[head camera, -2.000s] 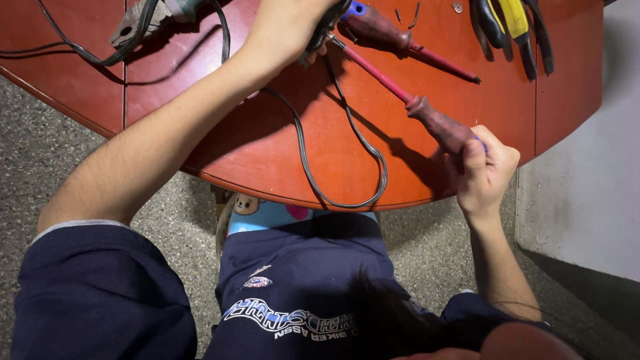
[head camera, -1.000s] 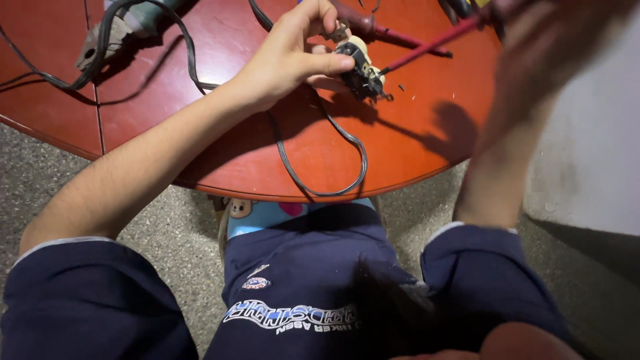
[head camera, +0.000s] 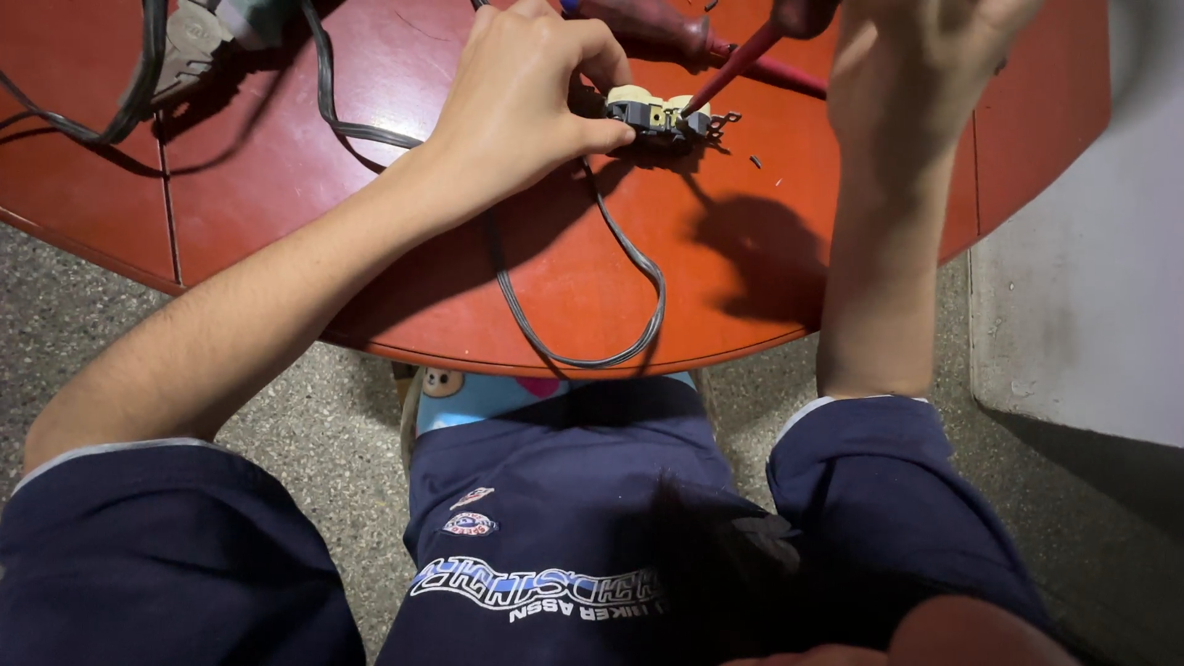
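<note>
My left hand (head camera: 532, 88) pinches the left end of an electrical receptacle (head camera: 659, 116) with cream faces, a dark body and metal mounting ears, held on its side on the red table. A screwdriver (head camera: 735, 69) with a red shaft slants down from the upper right, its tip at the middle of the receptacle's side. My right hand (head camera: 911, 55) is at the screwdriver's dark red handle, and its fingers are partly cut off by the top edge. A black electrical cord (head camera: 647, 268) loops below the receptacle; where it ends near my left hand is hidden.
A second red screwdriver (head camera: 652, 28) lies behind the receptacle. At the upper left are pliers (head camera: 190, 46) and more black cord (head camera: 324, 83). Small dark scraps lie right of the receptacle. The rounded edge of the red table (head camera: 444, 356) runs close to my body.
My right hand has gone from low at the right to high above the table, bringing the screwdriver from a shallow slant to a steeper one. Since one second ago, the receptacle has been lowered and turned.
</note>
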